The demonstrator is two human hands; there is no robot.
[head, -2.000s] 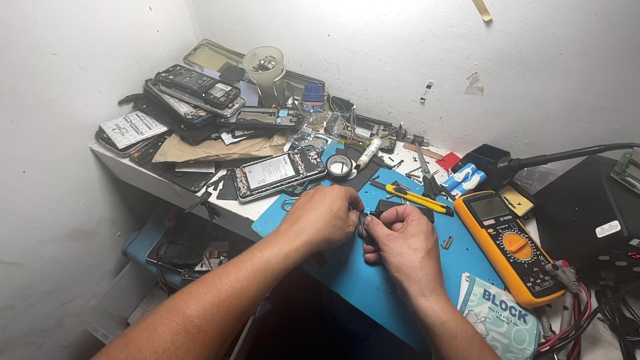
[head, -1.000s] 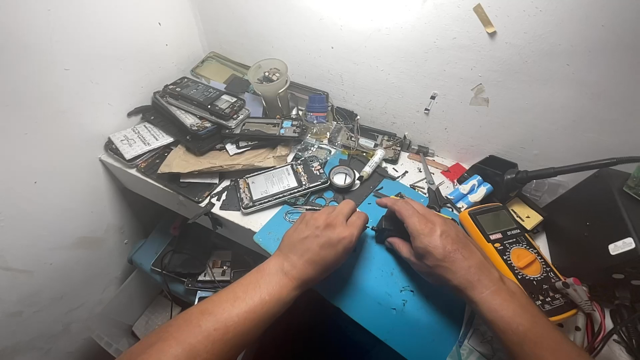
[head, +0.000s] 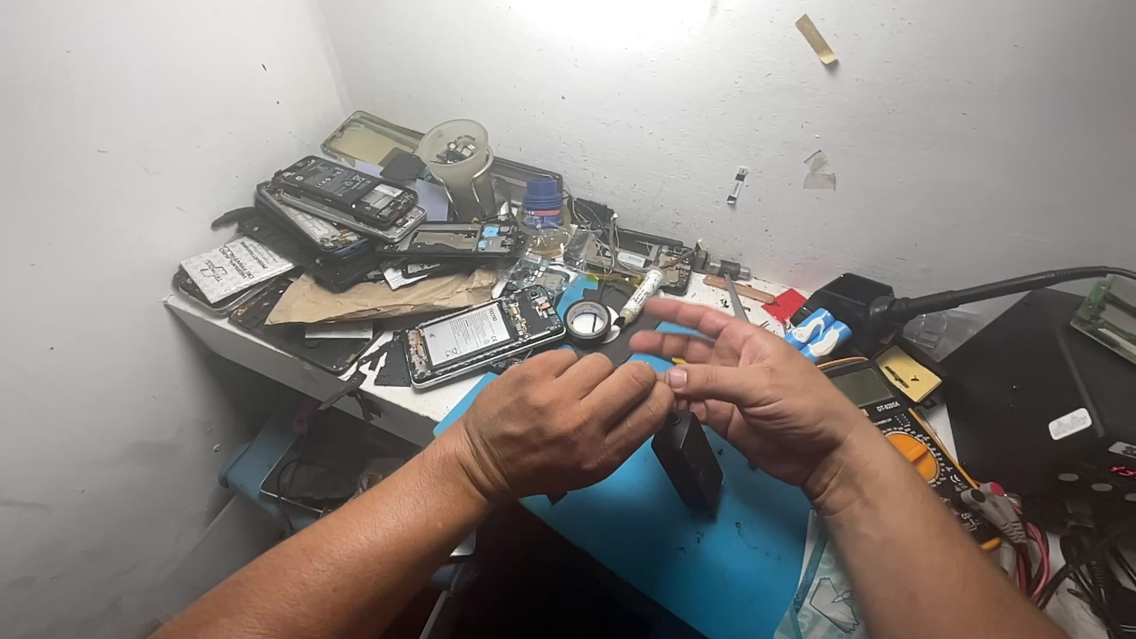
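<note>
My left hand (head: pixel 568 417) is curled with its fingertips meeting my right thumb; whether something small is pinched between them is hidden. My right hand (head: pixel 754 382) has its fingers spread, palm partly turned up. Just below the hands a small black box-shaped device (head: pixel 688 461) stands on the blue work mat (head: pixel 639 524); how it is supported is partly hidden. Beyond my left hand lies an opened smartphone (head: pixel 470 337) with its battery showing, next to a roll of black tape (head: pixel 587 319).
Stacked phone parts (head: pixel 346 191), brown paper (head: pixel 382 297), a plastic cup (head: pixel 457 169) and a blue-capped bottle (head: pixel 543 213) crowd the back left. At right are a yellow multimeter (head: pixel 914 453), a black holder (head: pixel 848 297) with a thick cable, and tangled leads (head: pixel 1034 550).
The black device now shows upright below my hands; one second ago it was mostly under my right hand. My right fingers have spread. The yellow cutter seen two seconds ago is now mostly hidden.
</note>
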